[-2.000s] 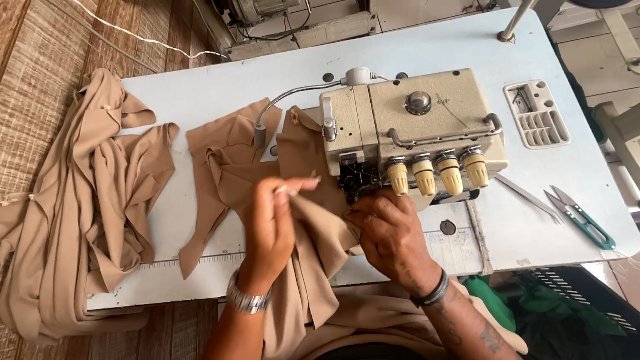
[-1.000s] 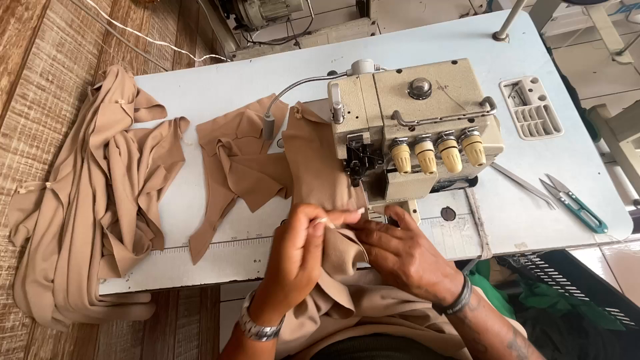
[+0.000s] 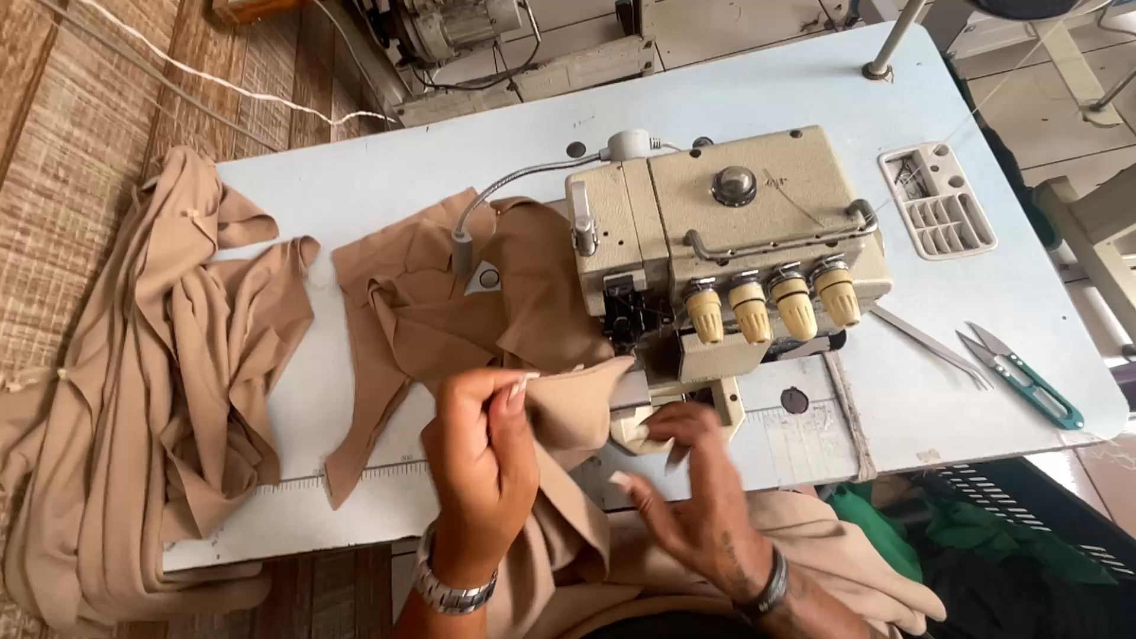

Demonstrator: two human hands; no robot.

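Note:
My left hand pinches the edge of a tan fabric piece between thumb and fingertips, just in front of an overlock sewing machine. The piece hangs down toward the tan cloth across my lap. My right hand is off the fabric, thumb and fingers apart, near the front plate of the machine. More tan fabric lies on the table left of the needle area and reaches up to the presser foot region, whose details are dark.
A heap of tan fabric hangs over the table's left end. Tweezers, teal-handled thread snips and a white compartment tray are at the right. A flexible lamp arm curves over the fabric. Below the right edge stands a dark crate with green cloth.
Both hands were together at the fabric by the machine's front one second ago. They are now apart; the right has let go, and the left holds the edge farther from it.

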